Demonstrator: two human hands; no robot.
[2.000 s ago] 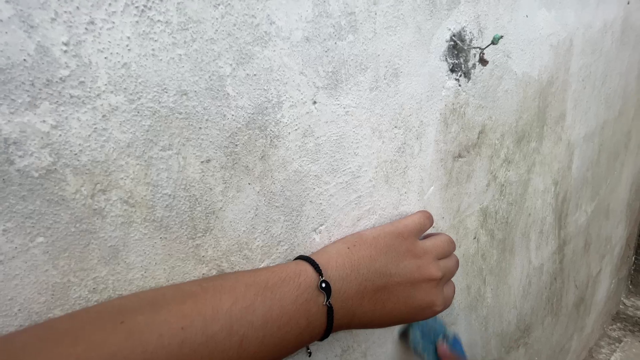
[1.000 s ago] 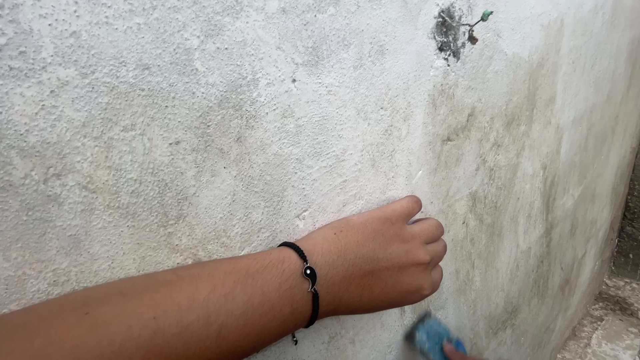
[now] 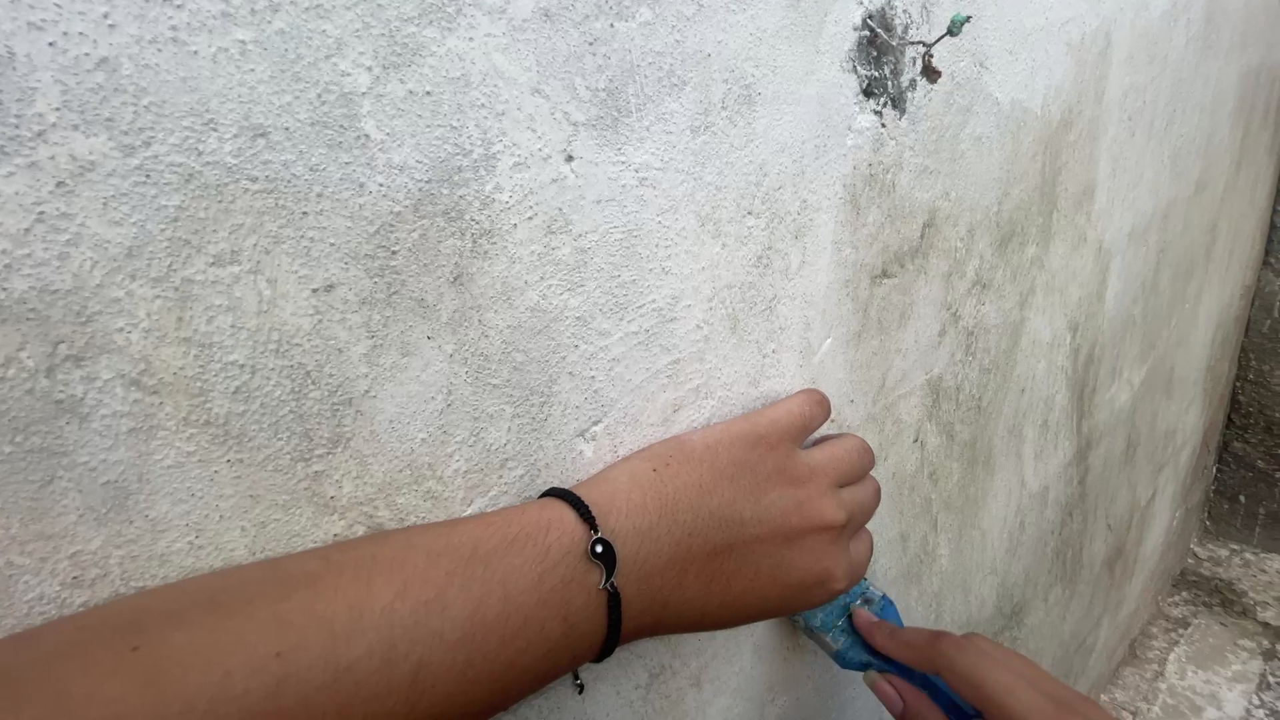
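My left hand (image 3: 750, 510), with a black braided bracelet (image 3: 603, 560) on its wrist, rests against the rough whitewashed wall (image 3: 400, 250). Its fingers are curled; a small greyish-blue bit shows between thumb and forefinger, but what it belongs to is hidden. At the bottom right, my right hand (image 3: 960, 665) grips a blue-handled hand tool (image 3: 848, 630), its worn blue part smeared with pale residue. The tool's far end is hidden behind my left hand, so its kind and its contact with the wall cannot be told.
A small sprig (image 3: 932, 45) with a green tip and a brown dry leaf sticks out of a dark hole (image 3: 885, 65) in the wall. Greenish stains run down the wall's right part. Rough stone ground (image 3: 1200, 640) lies at the lower right.
The blue tool and my right hand have moved up towards my left hand, which now hides the tool's end. More of my right hand is in view. My left hand remains at the wall.
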